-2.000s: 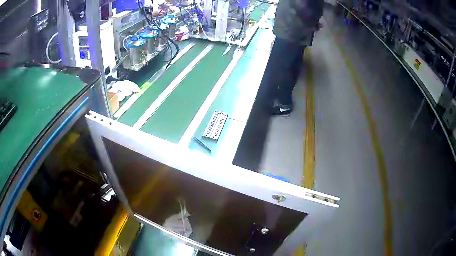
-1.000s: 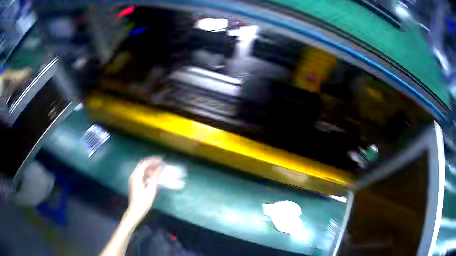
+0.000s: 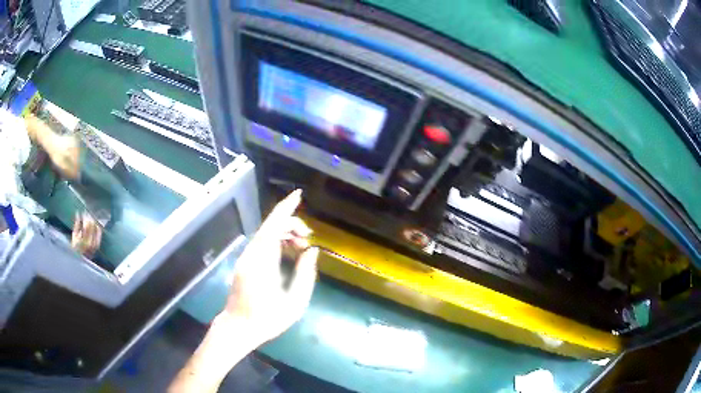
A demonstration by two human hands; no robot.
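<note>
My left hand (image 3: 269, 280) is raised in front of the yellow front rail (image 3: 461, 295), just below the control panel. Its index finger points up, the thumb is apart, and no object shows in it. My right hand is not in view. The control panel (image 3: 323, 104) has a lit blue-white screen, with a red button (image 3: 436, 133) and darker round buttons beside it. In the open machine, a long grey metal fixture bar (image 3: 484, 247) lies beside bright rails. A pale rectangular patch (image 3: 390, 345), perhaps a card, lies on the green ledge.
The open machine door (image 3: 184, 280) stands at left. Beyond it, another person's hands (image 3: 86, 232) work beside the green belt, which carries several fixture bars (image 3: 165, 115). A crumpled white piece (image 3: 536, 382) lies at the ledge's bottom right.
My view has swung from the right-hand door to the machine opening, then towards the control panel. My left hand has risen from beside a blurred white patch on the ledge to below the panel.
</note>
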